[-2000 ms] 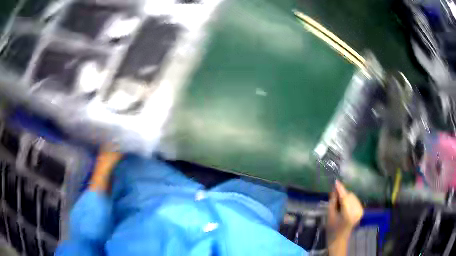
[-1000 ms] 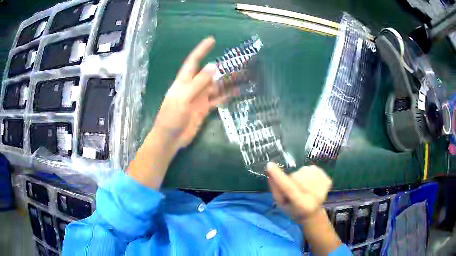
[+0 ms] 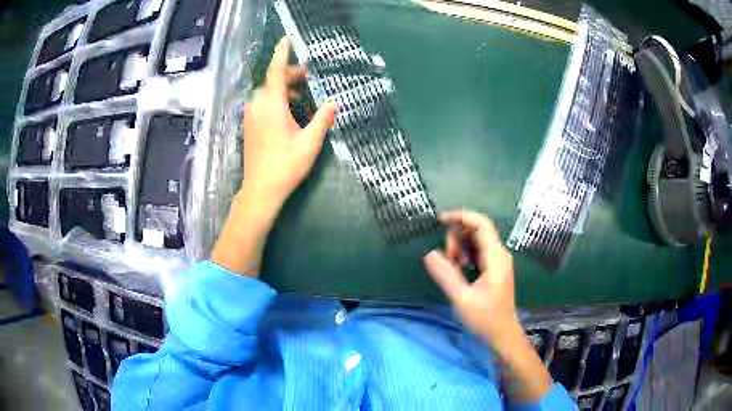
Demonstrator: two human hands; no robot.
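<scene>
A long strip of die-cut adhesive parts (image 3: pixel 373 148) runs slantwise over the green bench, from the top edge of the picture down to the lower middle. It has rows of small dark pieces on a shiny backing. My left hand (image 3: pixel 281 132) lies at the strip's left edge, thumb on the edge and fingers spread; whether it grips the strip I cannot tell. My right hand (image 3: pixel 475 273) is at the strip's lower right end, thumb and forefinger apart. A small dark thing shows among its fingers, too blurred to name.
A blister tray (image 3: pixel 136 96) with black phone frames stands at left, wrapped in crinkled film. Spare adhesive sheets (image 3: pixel 562 152) lie at right, beside a grey-black tape dispenser (image 3: pixel 673 197). Pale wooden strips (image 3: pixel 498 16) lie at the top. More filled trays (image 3: pixel 578 353) are below the bench edge.
The adhesive strip now lies extended up to the picture's top; before, it was bunched and blurred between my hands. My left hand has moved slightly left, my right hand slightly up.
</scene>
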